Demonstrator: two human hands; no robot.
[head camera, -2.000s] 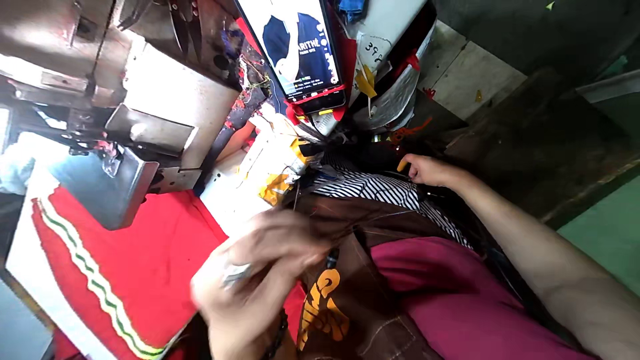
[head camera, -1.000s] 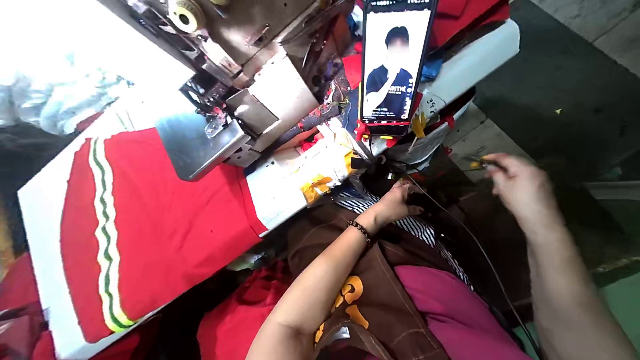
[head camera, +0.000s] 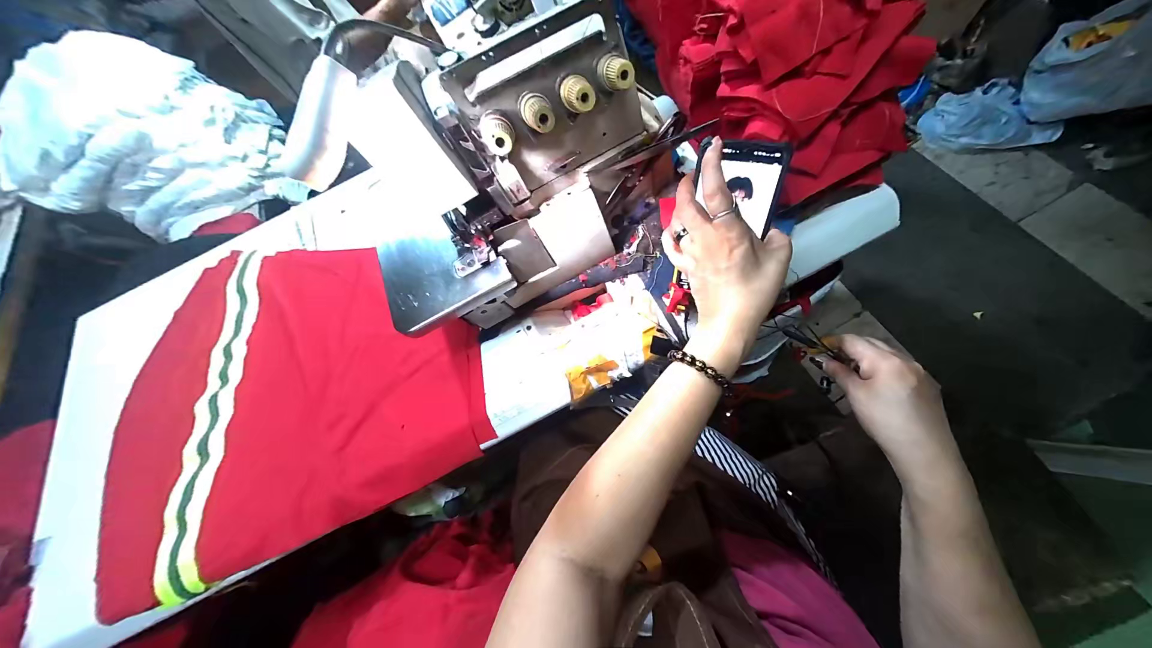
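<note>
My left hand (head camera: 731, 252), with rings and a beaded bracelet, is over the lit smartphone (head camera: 756, 184); its index finger reaches up across the screen and the other fingers are bent. Whether it grips the phone's edge is hidden. Lower right, my right hand (head camera: 886, 382) pinches a small, thin dark object (head camera: 821, 346) among cords. An overlock sewing machine (head camera: 553, 117) stands left of the phone. Red fabric (head camera: 351, 360) with a white, green and yellow wavy strip (head camera: 214, 405) lies flat on the white table at left.
A heap of red fabric pieces (head camera: 801, 81) rises behind the phone. White bundled cloth (head camera: 135, 135) is at upper left, near a white lamp head (head camera: 319, 121). Plastic bags (head camera: 990, 117) lie at upper right. The white table's edge (head camera: 54, 621) runs along the near side.
My left hand has moved from my lap area up to the phone. My right hand stays at the right, now nearer the cords beneath the phone. The view has swung to show more of the machine.
</note>
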